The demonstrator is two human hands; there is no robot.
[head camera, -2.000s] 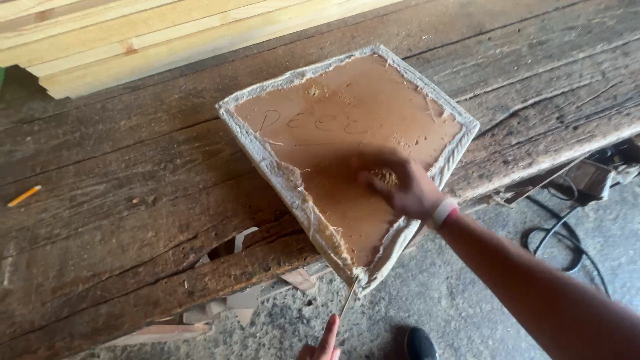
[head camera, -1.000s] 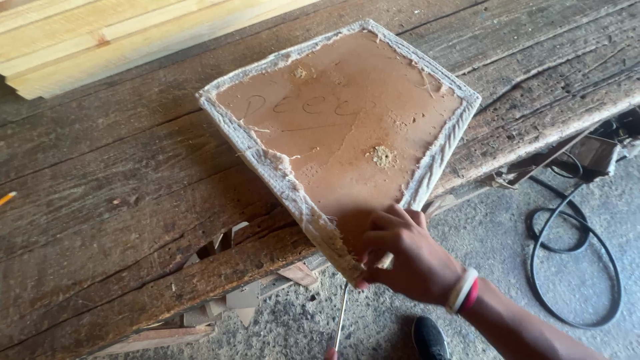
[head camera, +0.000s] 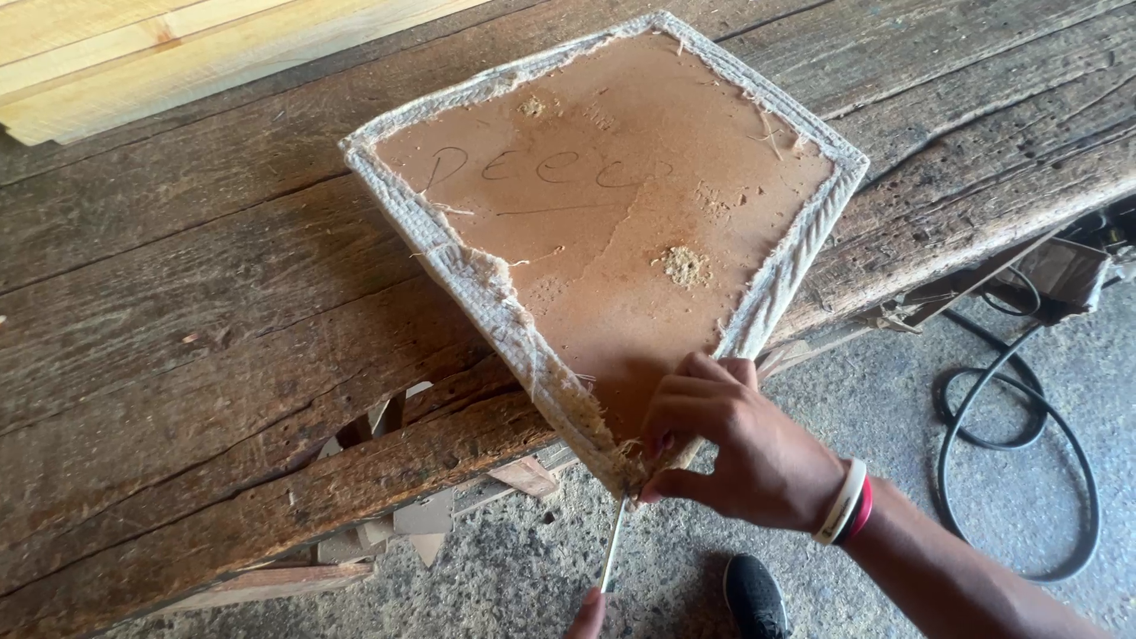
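Note:
A five-sided brown board (head camera: 603,222) lies on the wooden bench, its edges wrapped in frayed pale fabric (head camera: 497,302). Its pointed corner juts past the bench's front edge. My right hand (head camera: 737,435), with white and red wristbands, pinches the fabric at that corner between thumb and fingers. Only a fingertip of my left hand (head camera: 586,614) shows at the bottom, against a thin metal rod-like tool (head camera: 612,546). The tool's tip meets the corner beside my right thumb; its handle is out of view. A small heap of sawdust (head camera: 685,265) sits on the board, which bears handwriting.
The weathered plank bench (head camera: 195,328) has gaps and a rough front edge. Pale lumber (head camera: 177,53) is stacked at the back left. Below lie wood offcuts (head camera: 426,524), a coiled black cable (head camera: 1087,479) and a shoe (head camera: 754,595) on the concrete floor.
My right hand has moved from the middle of the board to its pointed corner and now pinches the fabric there. The sawdust heap it covered shows.

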